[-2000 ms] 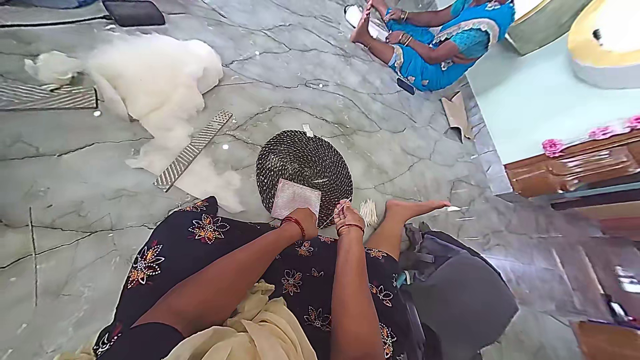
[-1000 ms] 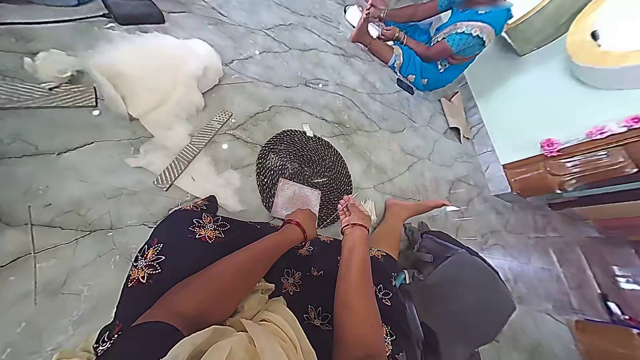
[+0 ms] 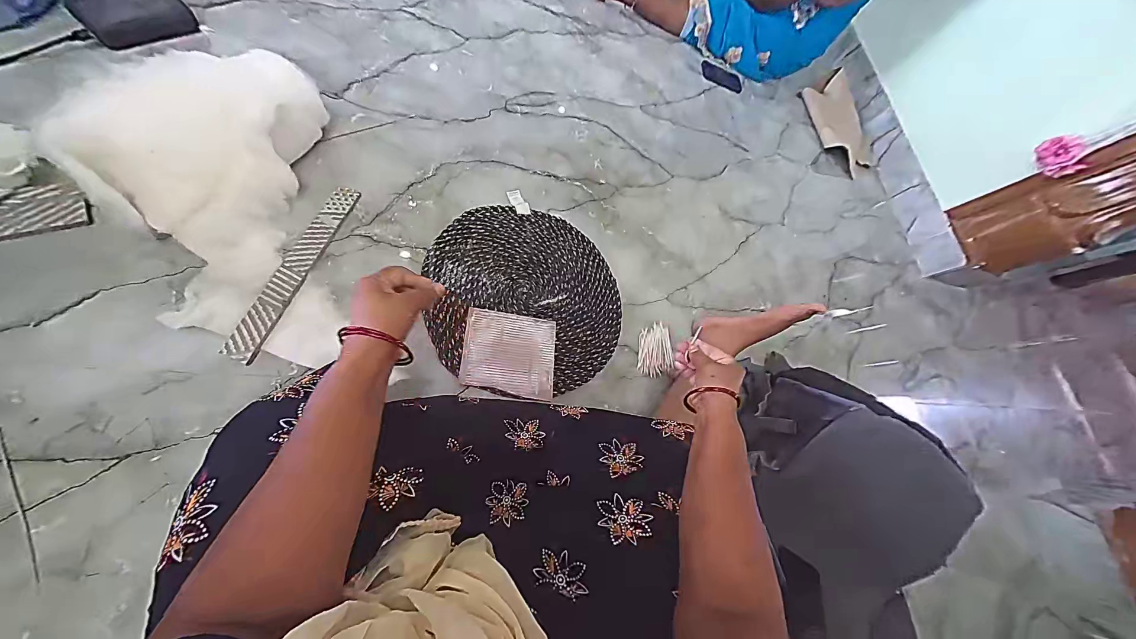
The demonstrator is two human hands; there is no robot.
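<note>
A round woven mat (image 3: 532, 266), black with light flecks, lies on the marble floor. On its near edge rests a square, ridged, pale pinkish panel (image 3: 508, 353). My left hand (image 3: 390, 300) is raised at the mat's left edge with thumb and fingertips pinched together; whether something thin is between them I cannot tell. My right hand (image 3: 710, 359), beside my bare foot, holds a thin white stick (image 3: 695, 335). Just left of that hand, a bundle of thin white sticks (image 3: 656, 349) lies on the floor.
White fluffy fibre (image 3: 204, 151) spreads at the left, with a striped flat strip (image 3: 293, 275) by it. A dark grey bag (image 3: 861, 488) is at my right. Another person in blue clothing (image 3: 772, 40) sits at the top, near a phone (image 3: 721, 76) and a cardboard piece (image 3: 837, 122).
My hands, close together near the mat earlier, are now apart: the left has left the square panel for the mat's left edge, the right has moved right, beyond the stick bundle.
</note>
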